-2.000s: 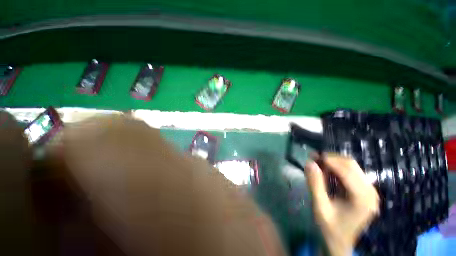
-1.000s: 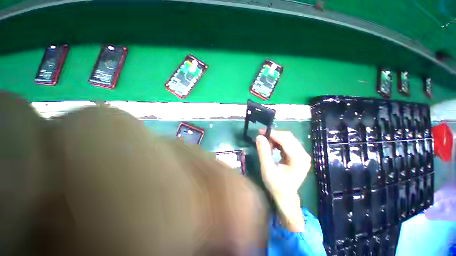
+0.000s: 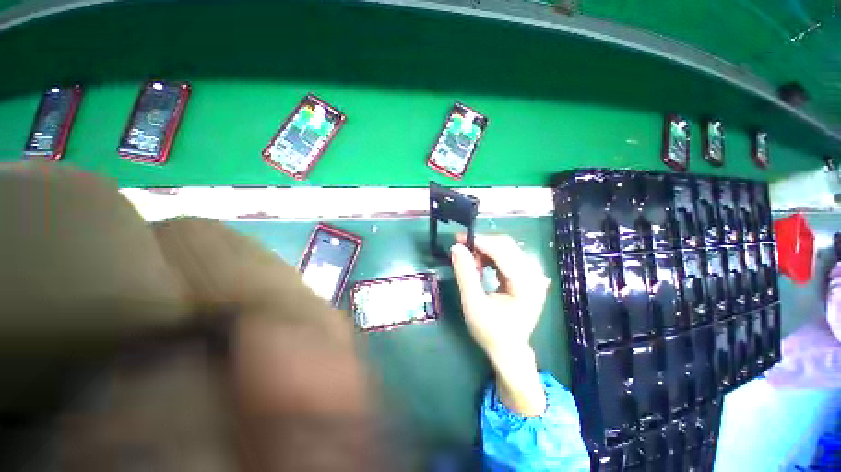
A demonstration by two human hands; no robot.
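My right hand [image 3: 505,293] comes from a blue sleeve and grips a thin black rear housing [image 3: 454,214] by its lower end between thumb and fingers. The housing stands upright with its opening showing, over the white edge strip. Just left of it, two red-rimmed phone bodies lie on the dark green mat: one tilted [image 3: 329,262] and one sideways with a bright face [image 3: 396,301]. A large blurred shape, seemingly my left hand [image 3: 175,304], fills the lower left very close to the camera. What it holds cannot be seen.
Red-rimmed phones lie on the green belt [image 3: 378,138], two dark-faced at left, others showing green boards. Stacked black blister trays [image 3: 636,304] stand at right. Beyond them are a red object [image 3: 793,248] and part of a person in light clothing [image 3: 821,341].
My right hand has brought the housing leftward from beside the trays. The view has shifted, and the blurred shape covers less of the mat, uncovering more of the two phone bodies.
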